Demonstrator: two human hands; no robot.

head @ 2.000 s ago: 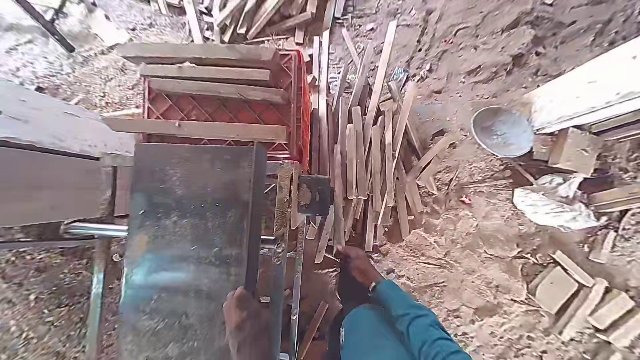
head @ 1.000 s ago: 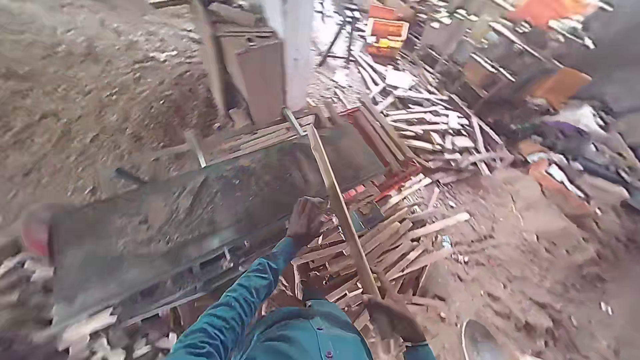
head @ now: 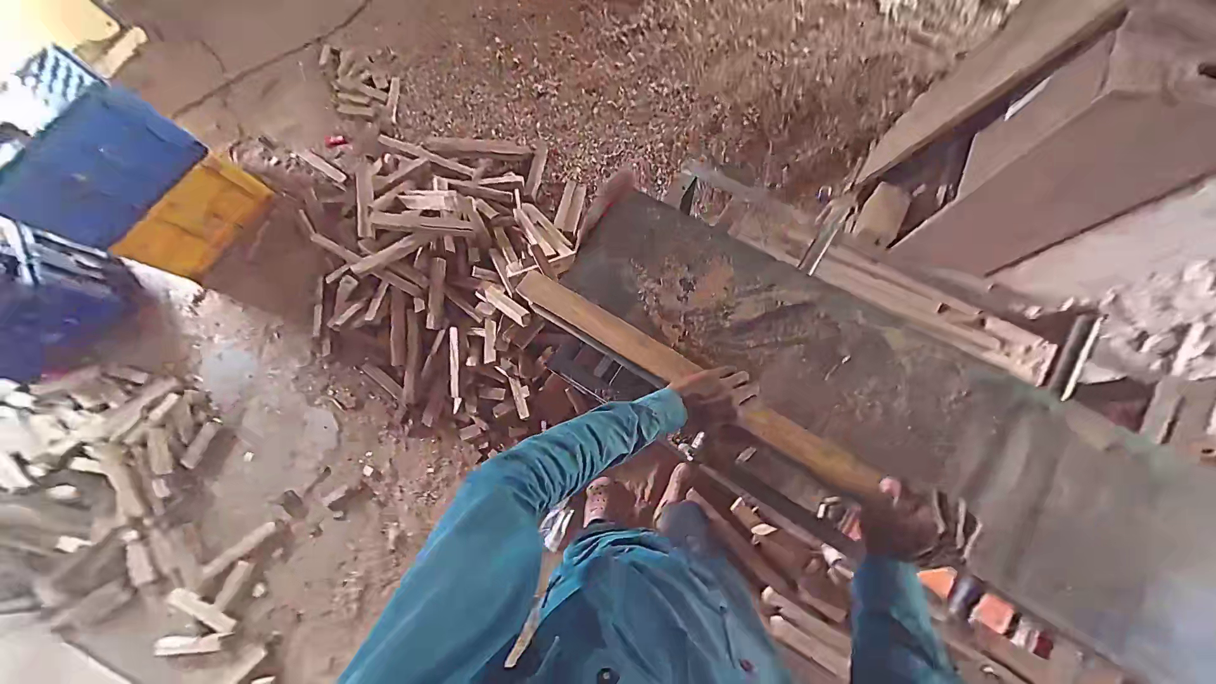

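Observation:
A long wooden board (head: 617, 332) lies along the near edge of a dark metal-topped work table (head: 836, 351). My left hand (head: 712, 394) is on the middle of the board, fingers over its top. At the board's right end, my right hand (head: 902, 522) grips it, somewhat blurred. Reddish dust and bits of debris lie on the table top beyond the board. A dark slotted metal part (head: 598, 366) shows below the table edge, left of my left hand.
Short offcuts (head: 427, 247) are heaped on the ground past the table's left end. Another wood pile (head: 123, 475) lies at lower left. Blue (head: 104, 161) and yellow (head: 195, 214) containers stand at upper left. Wood strips (head: 798, 617) lie below the table at right.
The view has swung round strongly. The board, one second ago held slanting near the table's end, now lies along the table edge with both hands on it.

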